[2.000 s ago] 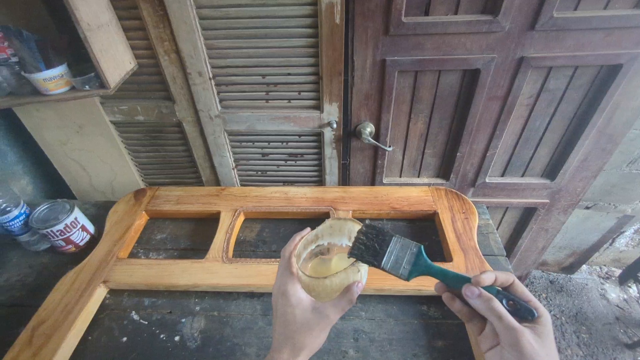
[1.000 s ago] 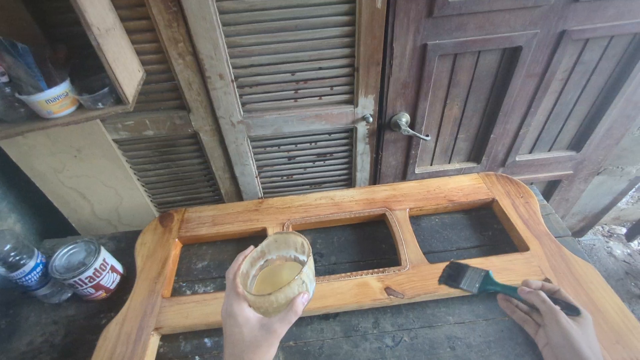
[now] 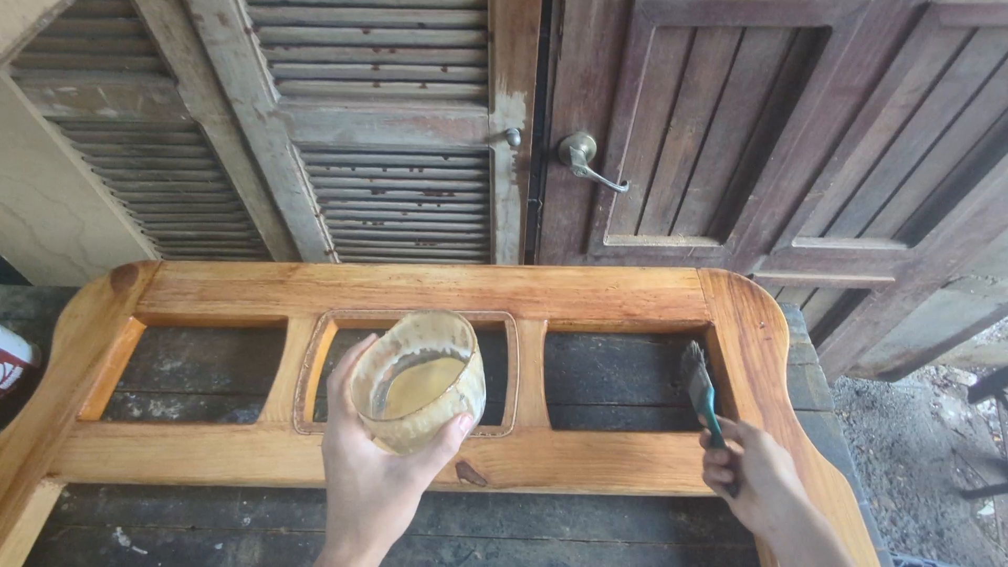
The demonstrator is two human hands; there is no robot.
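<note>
My left hand (image 3: pixel 386 472) grips a stained cup (image 3: pixel 425 425) with yellowish liquid inside, held up over the middle of a wooden furniture frame (image 3: pixel 425 287). In my right hand (image 3: pixel 748 465) is a paintbrush (image 3: pixel 703 394) with a green handle. Its dark bristles point up and away, inside the right opening of the frame, near that opening's right inner edge; whether they touch the wood I cannot tell. The frame lies on dark planks, has a glossy orange-brown surface, three openings across, and a carved line around the middle one.
A weathered plank table (image 3: pixel 378 512) bears the frame. At the left edge a red and white can (image 3: pixel 14 358) is partly in view. Behind stand a louvered door (image 3: pixel 394 126) and a panelled wooden door (image 3: pixel 598 102) with a metal lever handle. Rough ground lies beyond the table at right.
The brush was at the cup's rim two seconds ago, then over the frame's lower rail at right; now it is in the right opening, bristles turned away. The cup stays in my left hand.
</note>
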